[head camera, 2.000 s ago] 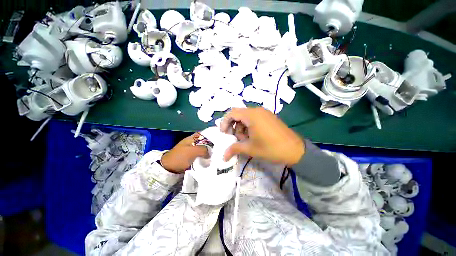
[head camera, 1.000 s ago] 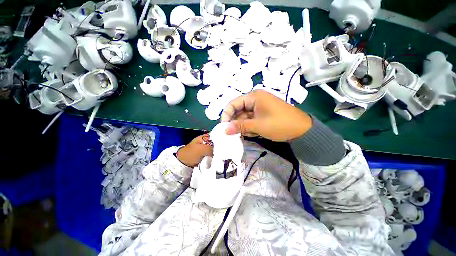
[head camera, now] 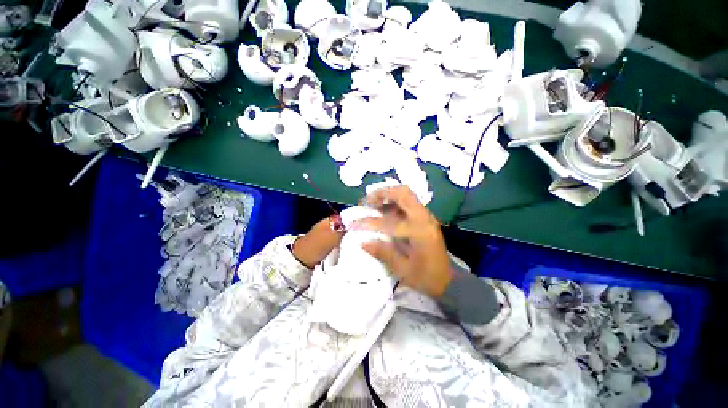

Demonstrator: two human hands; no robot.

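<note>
A white camera body (head camera: 351, 295) with a straight white antenna (head camera: 361, 351) is at my lap, antenna pointing down. My left hand (head camera: 319, 241) holds its upper left side, the fingers mostly hidden behind the shell. Thin red wires (head camera: 338, 224) show beside that hand. My right hand (head camera: 411, 243) is slightly blurred over the top of the body, with its fingers bent around a white part (head camera: 361, 215) there. Whether that part is joined to the body cannot be told. The body's cavity is hidden.
A heap of white rear covers (head camera: 399, 88) lies on the green bench (head camera: 271, 177), with ball housings (head camera: 291, 131) to its left. Camera bodies stand at left (head camera: 164, 115) and right (head camera: 603, 147). Blue bins hold pale covers at left (head camera: 120, 279) and rounded shells at right (head camera: 693, 319).
My right hand has moved down and closer over the top of the body. The opening with dark wires seen in the body one second ago is now covered. The view has shifted slightly.
</note>
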